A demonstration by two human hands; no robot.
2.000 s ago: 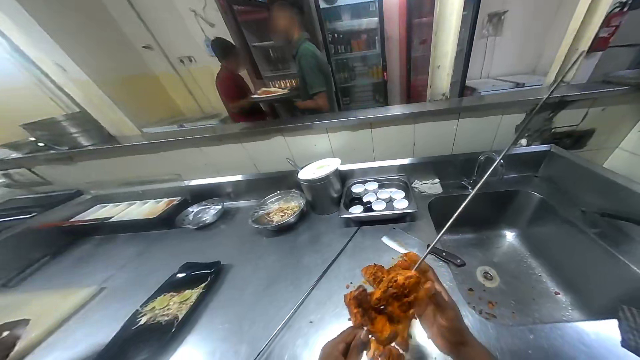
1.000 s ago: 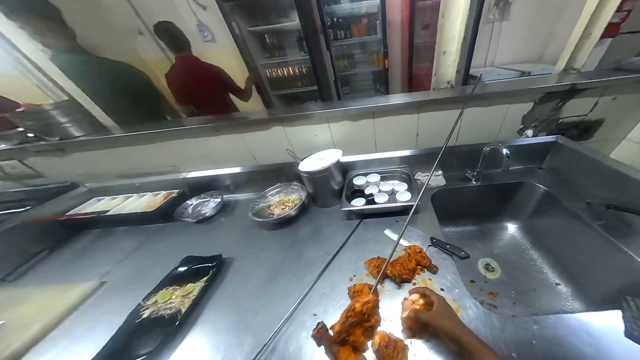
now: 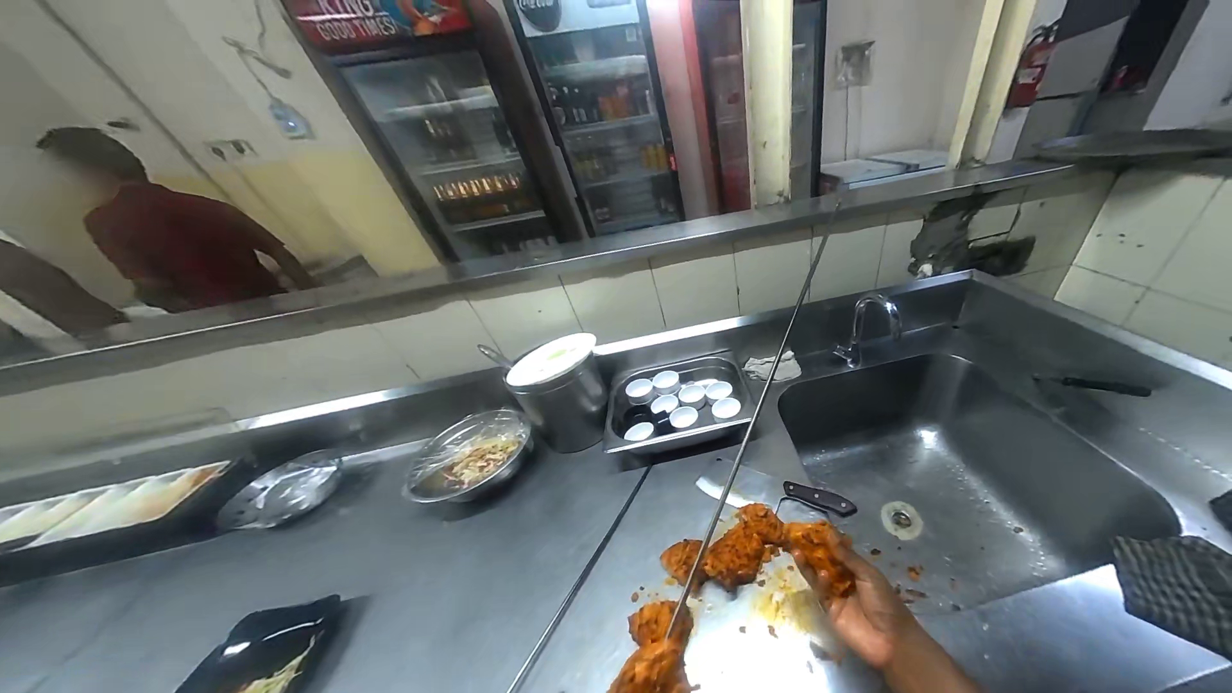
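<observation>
My right hand (image 3: 871, 616) has its fingers on a piece of orange-coated cooked meat (image 3: 820, 556), at the right of several like pieces (image 3: 736, 556) on the steel counter. A long metal skewer (image 3: 760, 414) leans up and away from the counter, its lower end at the coated meat (image 3: 653, 669) near the bottom edge. My left hand is out of view. Behind the meat lies a knife with a black handle (image 3: 818, 499), beside the sink.
At the right is a steel sink (image 3: 962, 433) with a faucet (image 3: 871, 322). Behind the counter stand a lidded steel pot (image 3: 568, 404), a tray of small white cups (image 3: 621, 445) and a film-covered bowl (image 3: 472, 491). A black dish (image 3: 260, 635) is at lower left. A person (image 3: 183, 236) is beyond the ledge.
Two seconds ago both my hands held the meat on the skewer; now pieces lie on the counter and my left hand is out of view. The people beyond the ledge have moved left.
</observation>
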